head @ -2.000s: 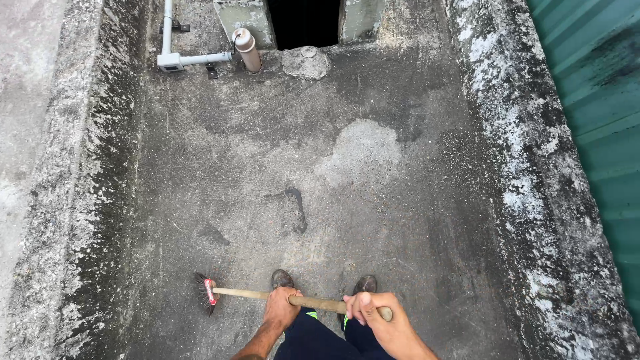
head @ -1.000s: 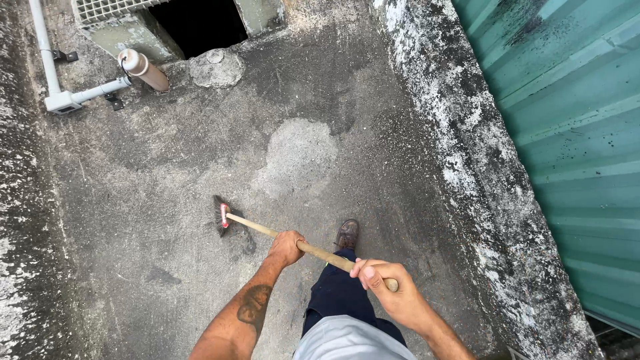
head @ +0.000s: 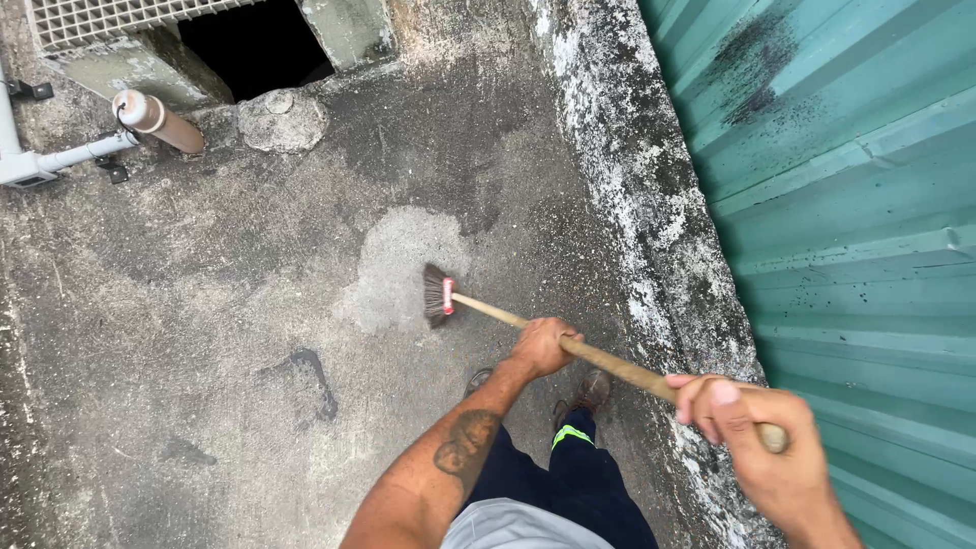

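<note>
A broom with a wooden handle (head: 614, 364) slants from the centre down to the right. Its dark bristle head (head: 436, 296), with a red and white band, is over the right edge of a pale patch (head: 396, 263) on the concrete floor. My left hand (head: 545, 347) is closed around the middle of the handle. Near the handle's end, my right hand (head: 751, 427) grips it, with the rounded tip showing beside the palm. My shoes (head: 593, 387) stand below the handle, partly hidden by my left arm.
A low, stained concrete wall (head: 648, 168) runs along the right, with green corrugated metal sheeting (head: 862, 229) beyond it. At the upper left are a dark opening (head: 263, 49), a plastic grating (head: 114, 19), a capped brown pipe (head: 171, 130) and a grey conduit (head: 88, 155).
The broom head has moved from left of my feet onto the pale patch's edge. Both hands have stayed on the handle. The view has turned and shifted right.
</note>
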